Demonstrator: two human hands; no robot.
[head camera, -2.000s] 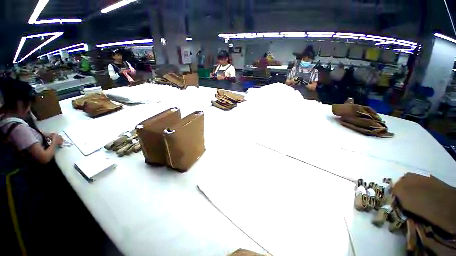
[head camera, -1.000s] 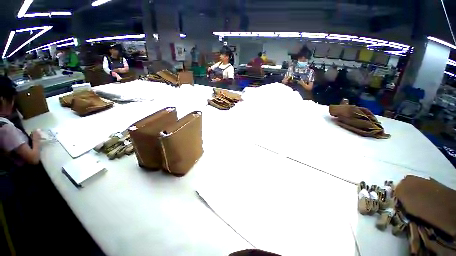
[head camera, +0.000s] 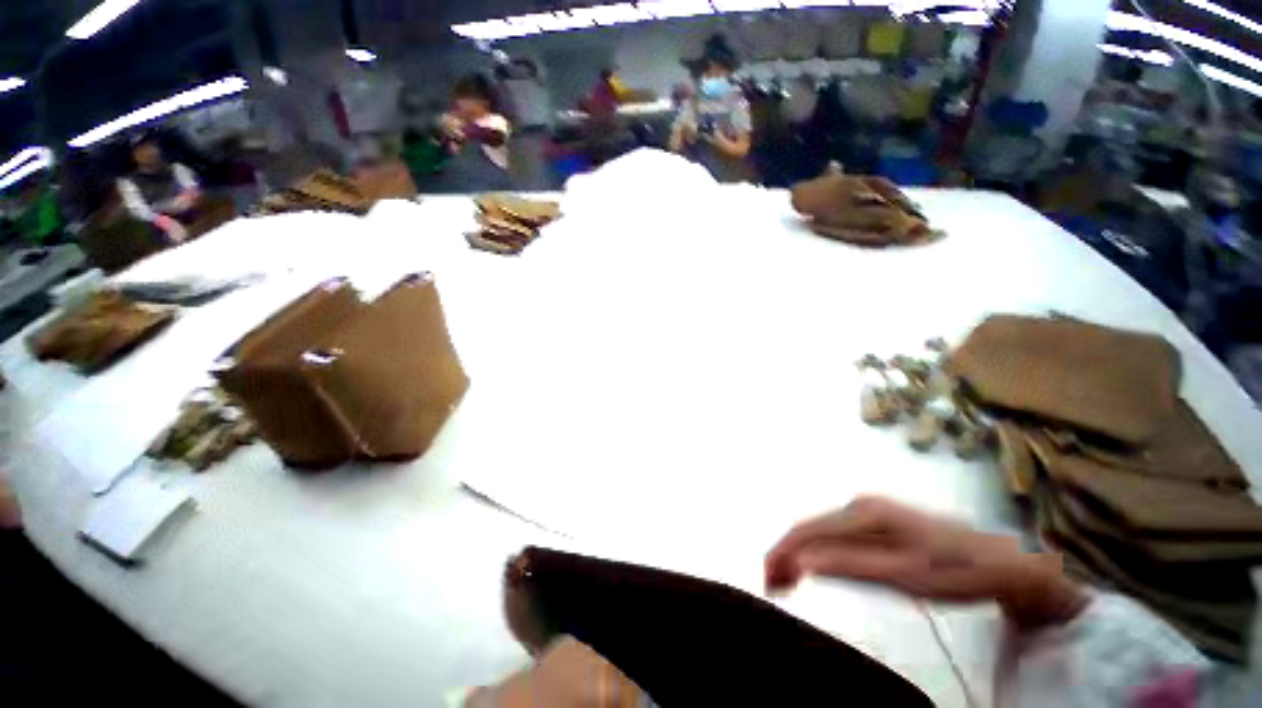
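Note:
A dark brown handbag (head camera: 678, 629) lies at the bottom centre of the view, cut off by the lower edge. My left hand (head camera: 568, 678) is at its near left side, mostly cut off by the frame, with its fingers against the bag. My right hand (head camera: 907, 549) is above the table to the right of the bag, blurred, fingers bent and apart, with no object visible in it. A flowered sleeve cover shows on my right forearm.
Brown handbags (head camera: 395, 374) stand upright at left, beside rolled straps (head camera: 205, 429) and a white card stack (head camera: 139, 517). Flat bag bodies (head camera: 1080, 374) overlap at right, next to more rolled straps (head camera: 907, 401). Collapsed brown bags (head camera: 861, 208) lie farther back. Several people are beyond the white table (head camera: 664, 332).
Both my hands have come into view. The brown bag at the bottom edge shows much more and sits higher. The view has turned right and down, so the table contents appear shifted left and up.

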